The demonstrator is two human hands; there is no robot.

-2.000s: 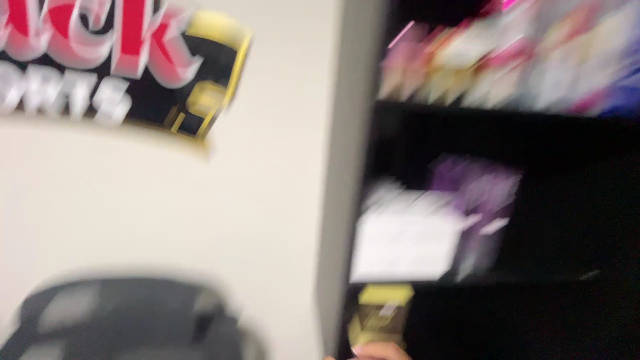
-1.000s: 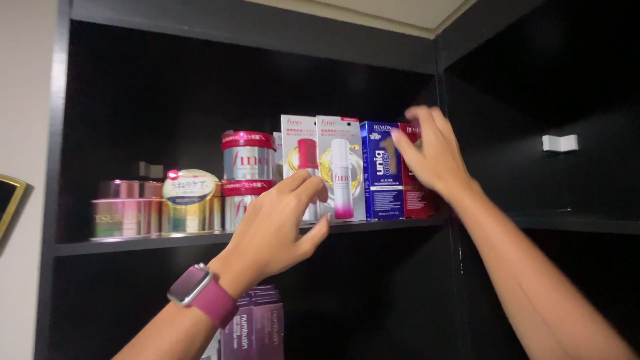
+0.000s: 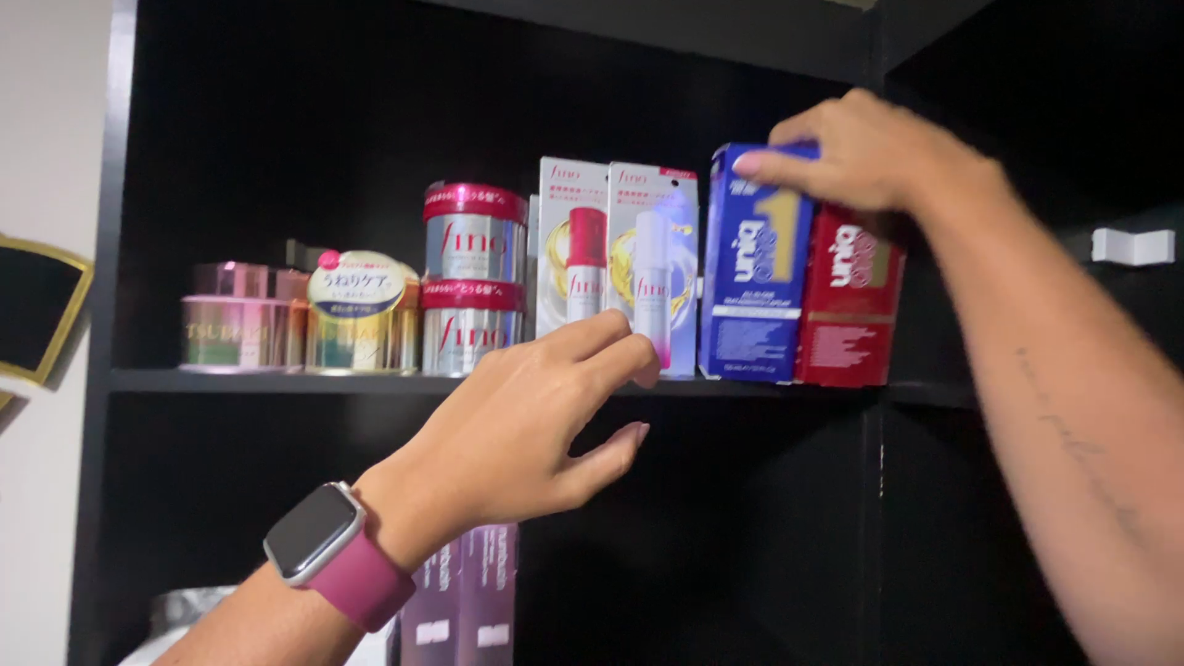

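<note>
On a black shelf, my right hand [image 3: 860,153] is at the top of a blue Uniq One box [image 3: 754,277], thumb on its front and fingers behind the top edge. A red Uniq One box [image 3: 846,296] stands against its right side. My left hand [image 3: 546,416], with a watch at the wrist, is in front of the shelf edge, fingers apart and holding nothing. Behind its fingertips stand a Fino box with a red-capped bottle picture [image 3: 572,240] and another with a pale bottle picture [image 3: 680,231]. Two Fino jars [image 3: 474,245] are stacked to their left.
Tsubaki jars, one pink [image 3: 236,324] and one gold [image 3: 361,333], stand at the left of the shelf [image 3: 324,384]. Purple boxes [image 3: 462,592] are on the level below. A small white bracket [image 3: 1133,246] is on the right panel. A gold-edged black sign [image 3: 37,305] hangs on the left wall.
The view has swung to the shelf since the first frame. Since one second ago, my right hand has come onto the top of the blue box, which now leans slightly.
</note>
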